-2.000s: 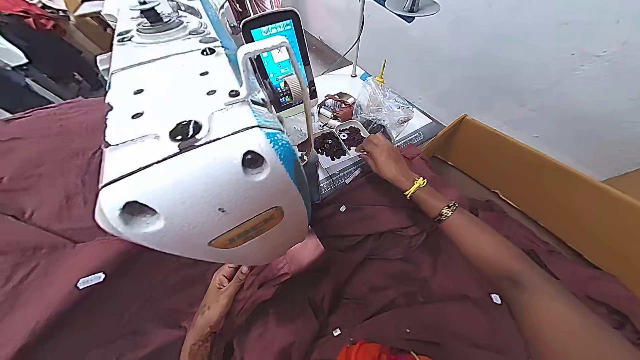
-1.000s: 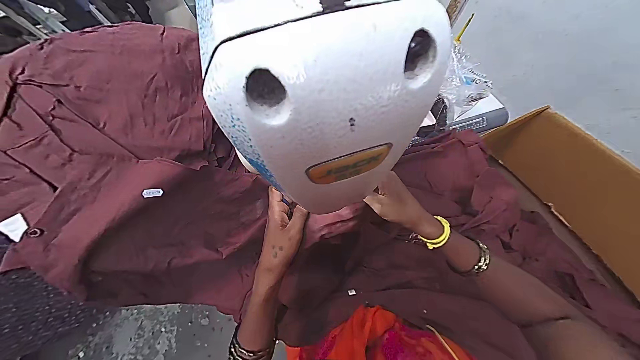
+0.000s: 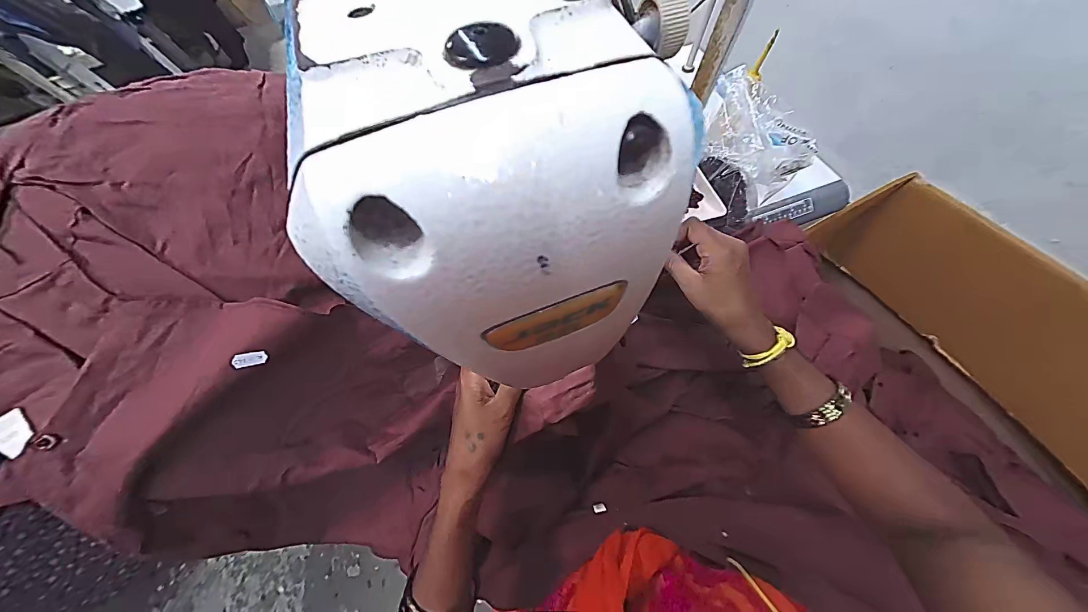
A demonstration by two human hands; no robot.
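Note:
A white Jack sewing machine head [image 3: 510,204] fills the upper middle and hides what lies beneath it. Maroon fabric [image 3: 280,425] spreads under and around it. My left hand [image 3: 484,408] is at the machine's lower tip, its fingertips hidden, touching the fabric there. My right hand [image 3: 714,272] is at the right side of the machine head, thumb and index finger close together; whether something small is between them cannot be told. A yellow band and a patterned bracelet circle the right wrist. Near that hand is the edge of a white tray [image 3: 711,197] with dark small pieces.
A cardboard box [image 3: 977,289] runs along the right side. Behind the tray are a clear plastic bag [image 3: 756,136] and a grey-white control box [image 3: 803,204]. A small white label [image 3: 250,359] lies on the fabric at left. Grey wall stands at the back right.
My right hand was at the tray two seconds ago, came in beside my left hand under the machine head, and is now back up at its right side. The view has shifted closer over the machine.

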